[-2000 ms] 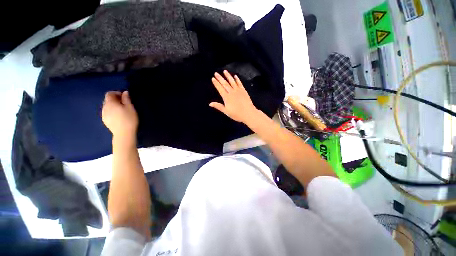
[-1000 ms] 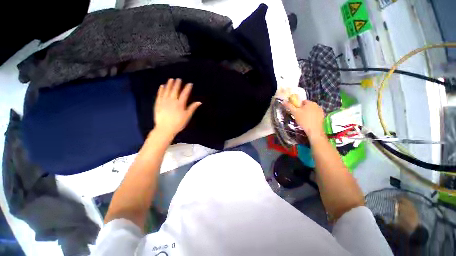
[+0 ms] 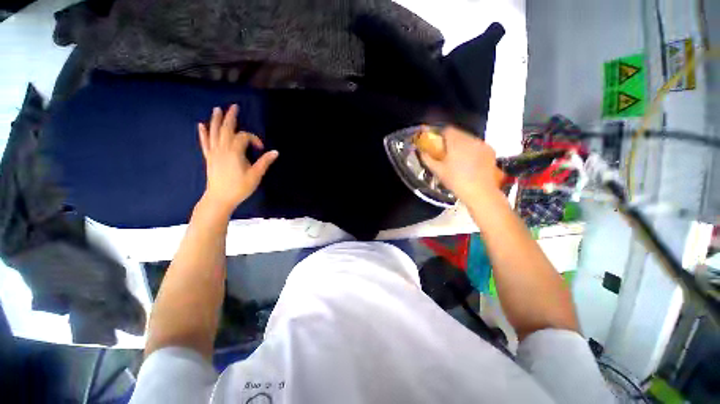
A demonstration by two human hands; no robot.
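A black garment piece lies spread over the right part of the navy padded board. My right hand is closed around the tan wooden handle of the steam iron, whose pointed silver soleplate is over the right part of the black cloth. The iron is slightly blurred; I cannot tell if it touches the cloth. My left hand is empty with its fingers apart, at the left edge of the black cloth where it meets the navy board.
Grey tweed is heaped along the far side. Dark grey pieces hang at the left table end. Right of the white table are a blurred hose, red ties and checked cloth. Red and teal containers sit below the near edge.
The right hand has gone from the cloth to the iron at the right table edge, then brought it left over the black cloth. The left hand opened, then shifted to the cloth's left edge.
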